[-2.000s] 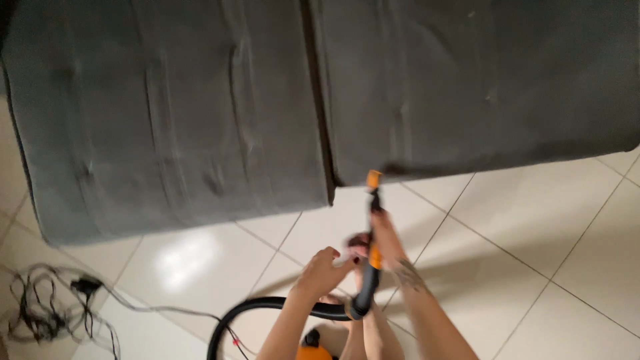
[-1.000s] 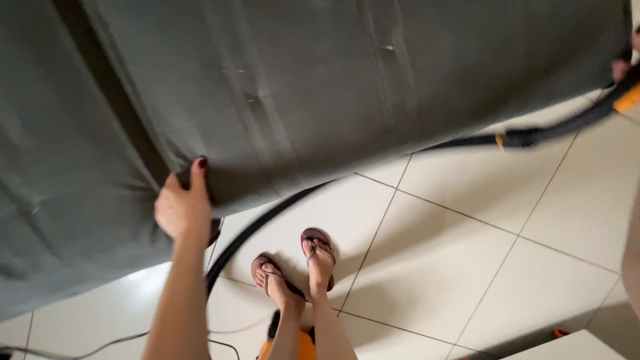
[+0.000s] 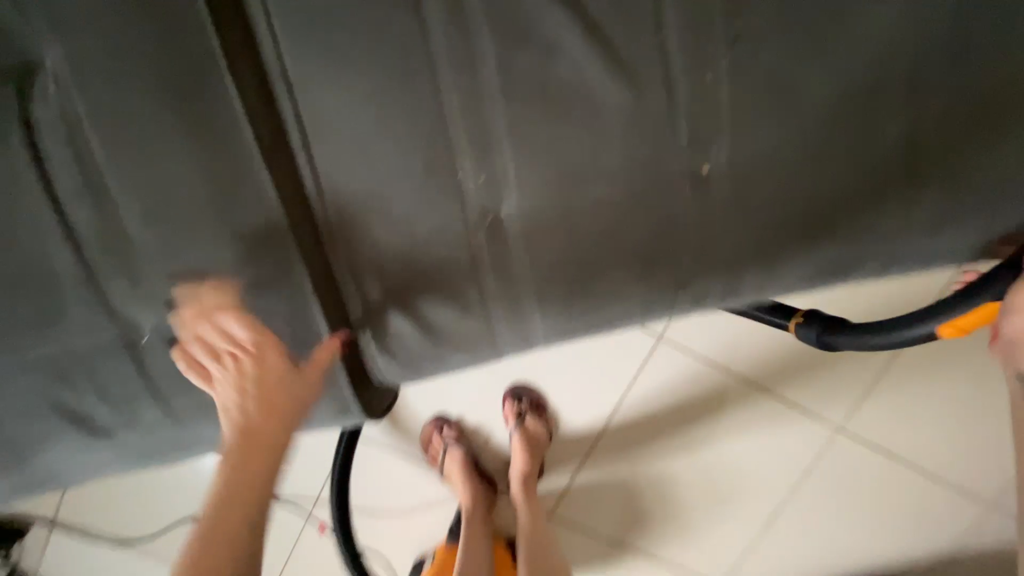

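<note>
My left hand lies spread on the grey sofa cushion, blurred, with its thumb by the dark gap between two cushions. At the right edge my right hand, partly cut off, is at the black and orange handle of a vacuum cleaner hose. The black hose runs from there under the cushion's front edge and shows again as a curve below my left hand. The hose's far end is out of view.
My feet in flip-flops stand on the light tiled floor. Between my legs is part of an orange and black vacuum cleaner body. A thin cord crosses the floor at the lower left. Small pale specks dot the cushion.
Two seconds ago both hands were together near the hose handle; now they are far apart. Since one second ago my left hand has moved across the gap onto the left cushion. The view has shifted.
</note>
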